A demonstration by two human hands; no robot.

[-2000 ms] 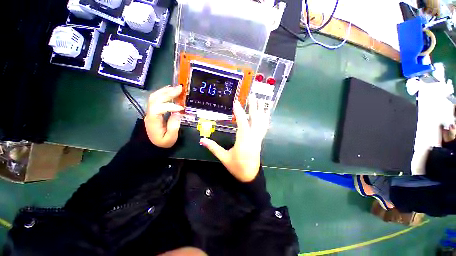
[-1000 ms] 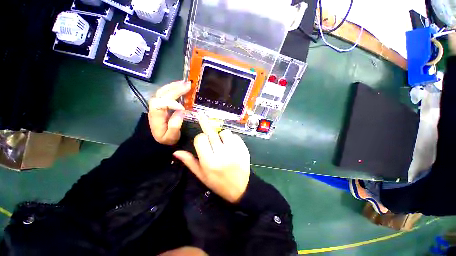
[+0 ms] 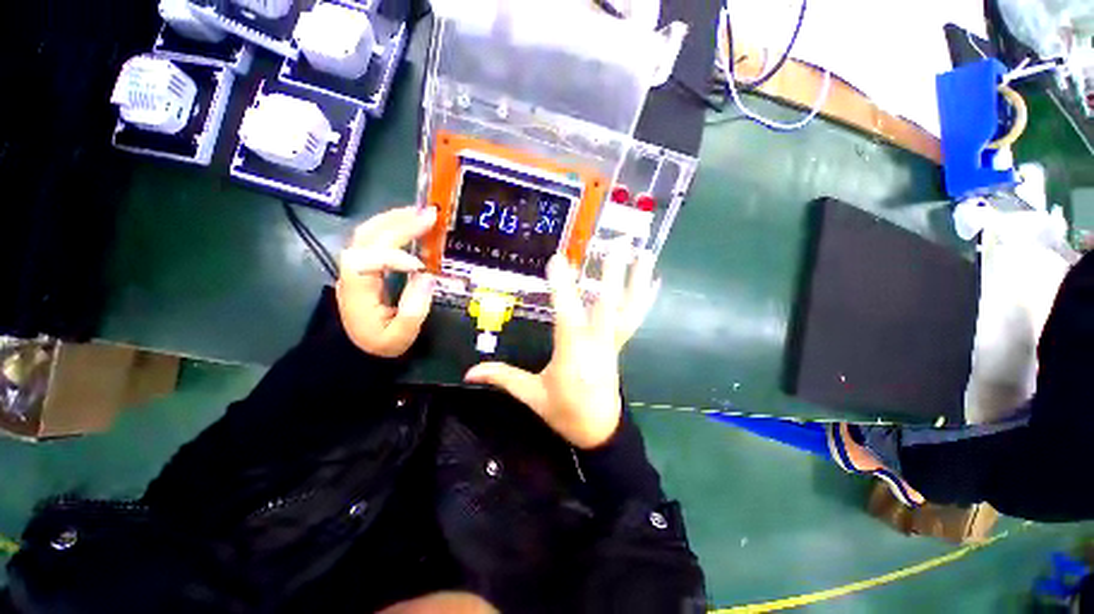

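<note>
A thermostat [image 3: 510, 218] sits in the orange nest plate [image 3: 444, 180] of the clear test fixture [image 3: 528, 84]. Its black screen shows lit digits, 21.3 and 24, above a row of tiny icons. My left hand [image 3: 382, 282] rests with bent fingers against the fixture's left edge and holds nothing. My right hand [image 3: 584, 354] is spread, its index fingertip at the screen's lower right corner, other fingers over the fixture's lower right part. The yellow toggle clamp [image 3: 490, 311] with a pale tip shows between the hands. The power switch is hidden. Two red indicator lamps [image 3: 632, 199] show upper right.
Several units with white housings [image 3: 286, 130] lie at the upper left. A black foam pad [image 3: 888, 312] lies at right, a blue tape holder [image 3: 974, 126] behind it. Cables [image 3: 780, 102] run behind the fixture. A cardboard box [image 3: 90, 386] is at left. Another person's dark sleeve [image 3: 1008, 462] is at right.
Since one second ago the dark screen has lit up with digits. My right hand has moved from the front edge up and right, uncovering the yellow clamp and covering the red switch.
</note>
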